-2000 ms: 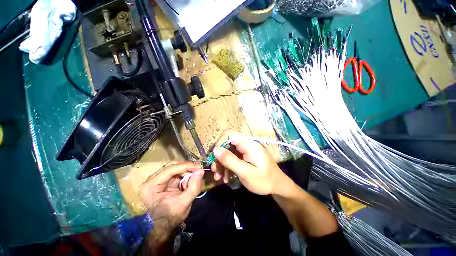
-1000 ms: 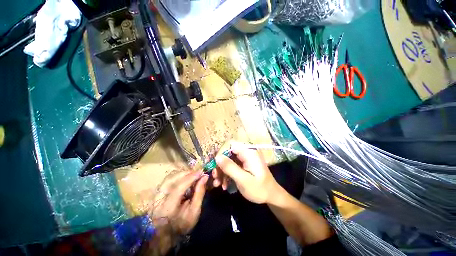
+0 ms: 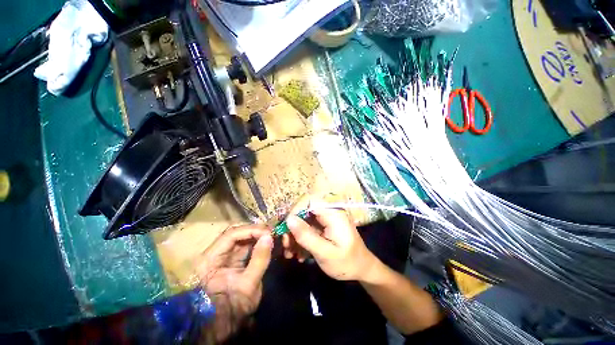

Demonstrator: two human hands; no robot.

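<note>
My right hand [image 3: 330,244] holds the end of a white-grey cable [image 3: 374,207] between thumb and fingers. A small green part [image 3: 281,228] shows at the cable end, between my two hands. My left hand [image 3: 236,259] is pinched beside the green part; what its fingertips hold is too small to tell. The soldering iron [image 3: 253,190] is clamped above the board, and its tip points down just above the green part. A thin metal tube runs beside it. Whether the tip touches the work cannot be told.
A black fume fan [image 3: 152,176] stands left of the iron. A big cable bundle [image 3: 448,168] with green ends runs off at right. Red-handled scissors [image 3: 470,112], a tape roll [image 3: 335,30], papers [image 3: 283,27], a bag of metal parts [image 3: 418,15] and a yellow-green sponge [image 3: 299,98] lie behind.
The white lead seen in my left hand two seconds ago no longer shows clearly. Both hands stay at the iron tip, and the green part sits slightly lower. The view has shifted a little.
</note>
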